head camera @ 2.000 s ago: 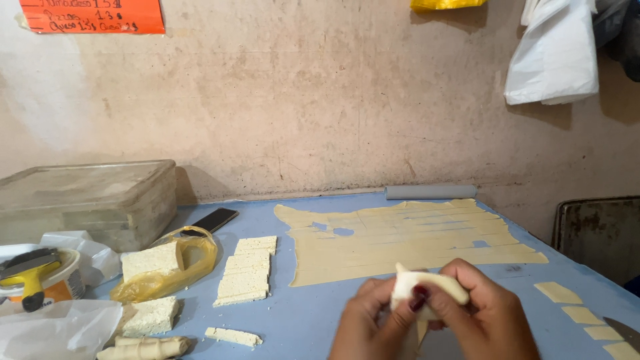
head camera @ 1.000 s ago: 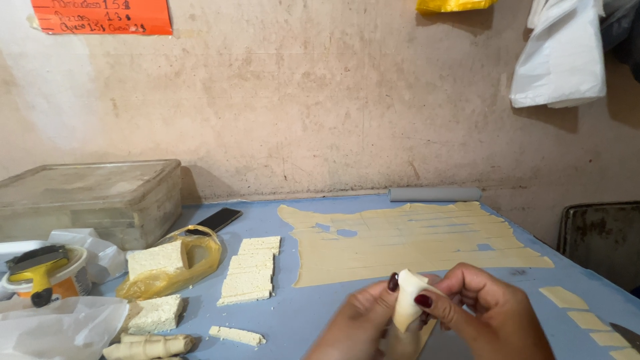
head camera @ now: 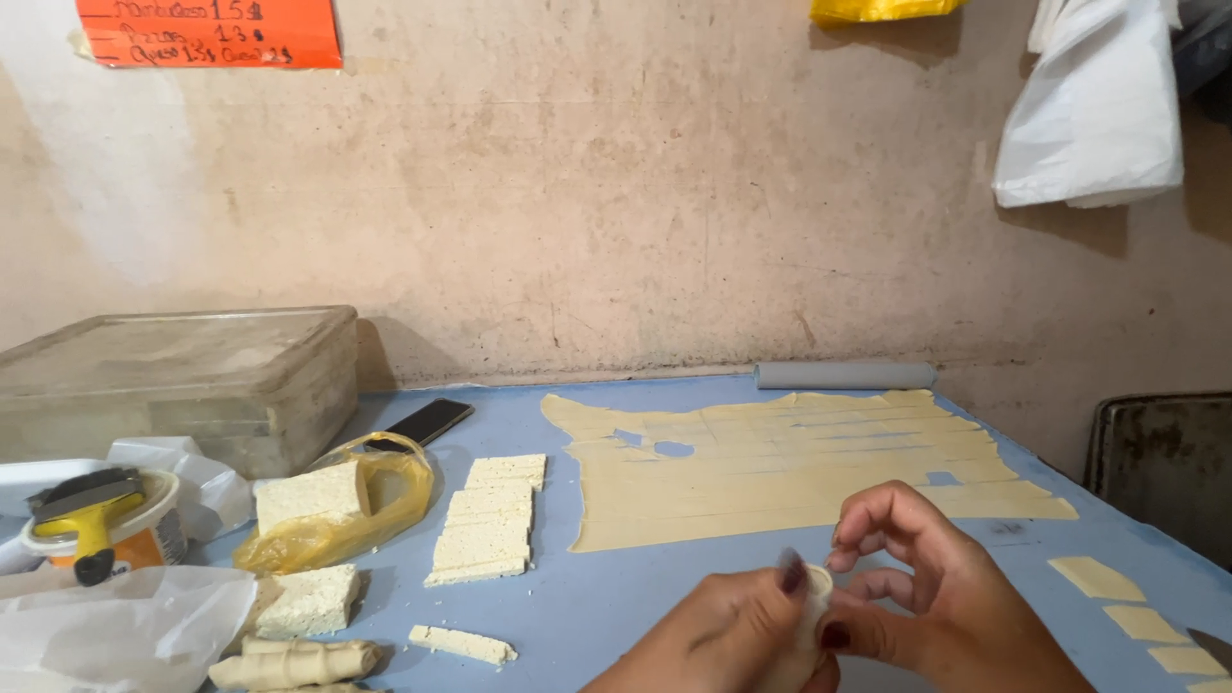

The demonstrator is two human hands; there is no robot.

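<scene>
My left hand (head camera: 722, 626) grips a pale dough roll (head camera: 816, 602) held upright, its rounded top end showing between the hands. My right hand (head camera: 924, 587) touches the roll's side with its thumb; its other fingers are curled and raised apart from it. Behind the hands lies a thin, wide dough sheet (head camera: 712, 491) with cuts and a few holes. White cheese slices (head camera: 486, 525) lie in a column left of the sheet, with a single cheese stick (head camera: 462, 643) nearer me. Wrapped dough rolls (head camera: 294, 664) rest at the lower left. Small dough pieces (head camera: 1097, 578) line the right side.
A cheese block (head camera: 313, 498) sits in a yellow plastic bag (head camera: 404, 491), with another block (head camera: 306, 599) nearer. A yellow-handled scraper (head camera: 91, 525) rests on a tub (head camera: 159, 525). Behind are a lidded plastic box (head camera: 289, 414), a phone (head camera: 423, 423) and a grey tube (head camera: 842, 375).
The folded dough between my hands now shows a rounded end. My right fingers have lifted and spread away from it, while my left hand stays around it.
</scene>
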